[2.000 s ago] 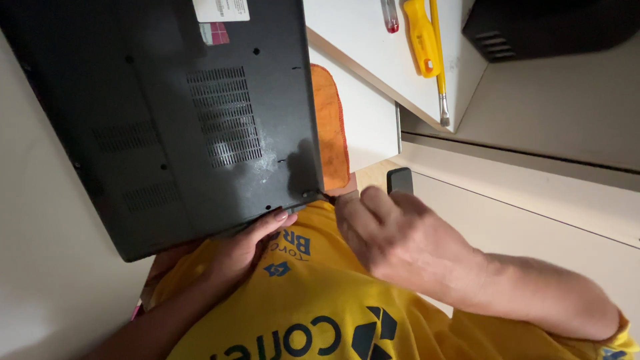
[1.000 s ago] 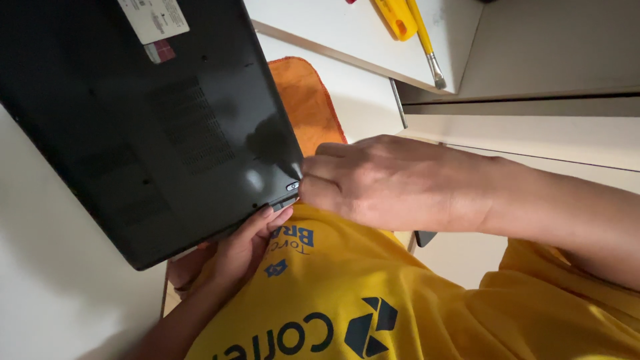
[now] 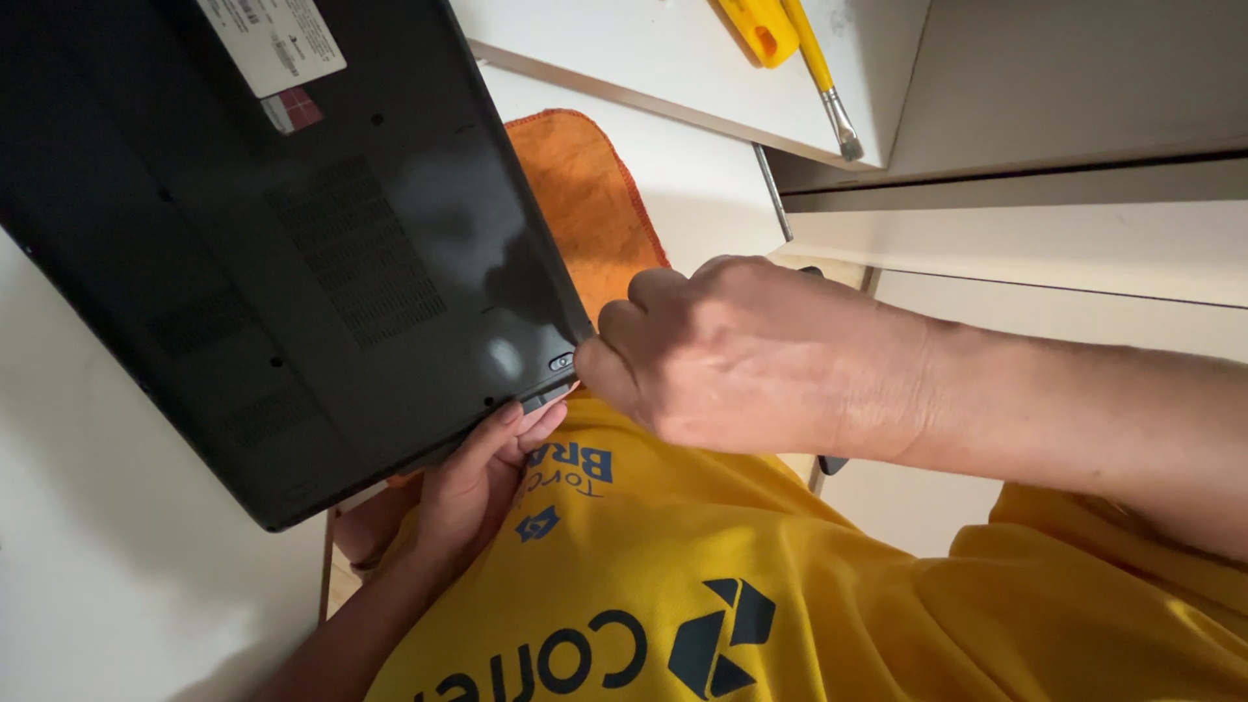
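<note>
A black laptop (image 3: pixel 370 253) lies with its underside up at the upper left, showing vent grilles, screw holes and a white sticker with writing. My left hand (image 3: pixel 487 458) grips its near edge, thumb on the casing and fingers beneath. At the near right corner, my right hand (image 3: pixel 702 356) has its fingers curled closed against the laptop's edge, beside a small oval latch (image 3: pixel 561 362). Whether those fingers hold a small tool is hidden by the hand. Under the right side of the laptop an orange cloth (image 3: pixel 585 195) sticks out.
On a white board (image 3: pixel 663 58) at the top lie a yellow-handled flat brush (image 3: pixel 814 58) and a yellow plastic tool (image 3: pixel 760 29). A pale cabinet front (image 3: pixel 1053 244) stands at the right. A dark object, mostly hidden, shows behind my right wrist. White surface (image 3: pixel 97 546) extends at the left.
My right hand's grip has turned and now covers the laptop's corner edge, where a thin dark thing showed at the fingertips two seconds ago. The view has shifted.
</note>
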